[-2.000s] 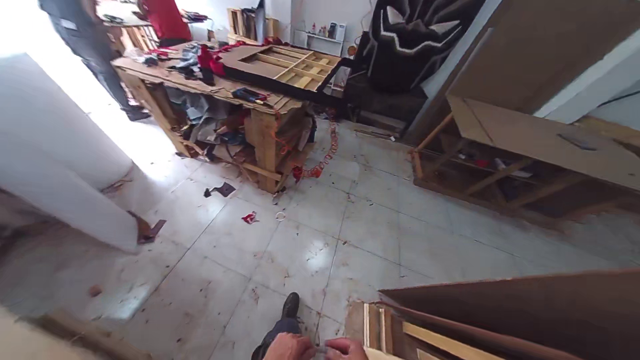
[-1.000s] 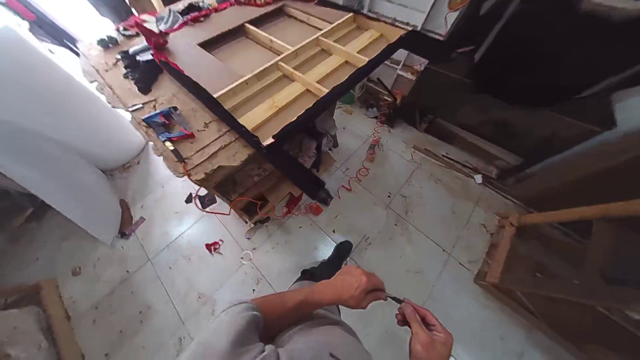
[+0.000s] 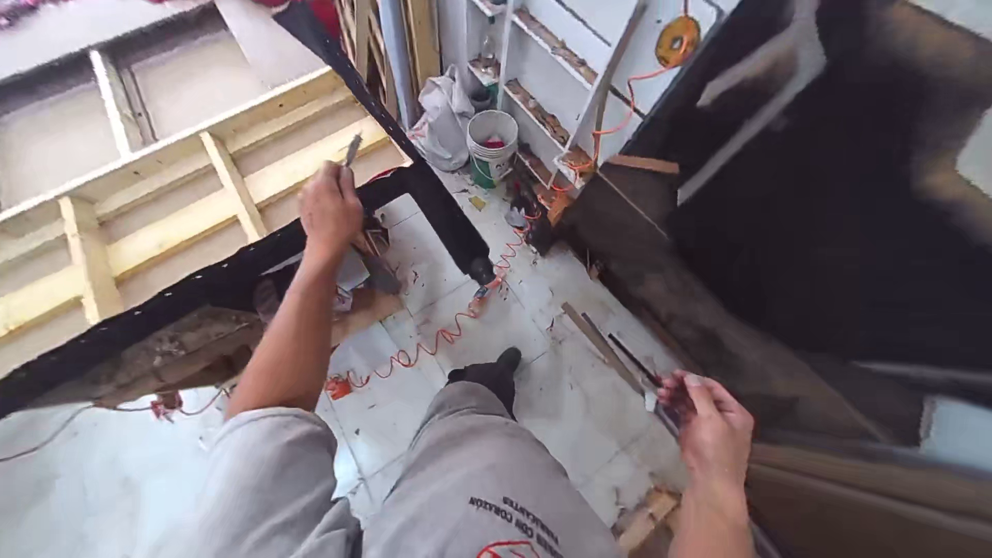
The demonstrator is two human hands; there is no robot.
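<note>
My left hand [image 3: 332, 203], raised over the corner of a wooden frame [image 3: 225, 182] edged in black fabric, is closed on a small thin object [image 3: 353, 147], perhaps a blade or bit. At the right, my right hand [image 3: 713, 422] grips a dark, slender tool [image 3: 635, 360] whose tip points up and left; its kind is unclear. A black-covered leg [image 3: 457, 221] of the frame sticks out over the floor between the two hands.
A coiled orange air hose [image 3: 418, 353] crosses the tiled floor. Beyond it stand a white bucket [image 3: 492, 143], a white bag [image 3: 446, 116] and white shelves [image 3: 542, 77]. Wood strips [image 3: 601, 341] lie by a large black panel [image 3: 837, 232] at the right.
My hands were close together at a small dark item one second ago; now they are wide apart, the left one over the frame. The view has moved nearer to the frame.
</note>
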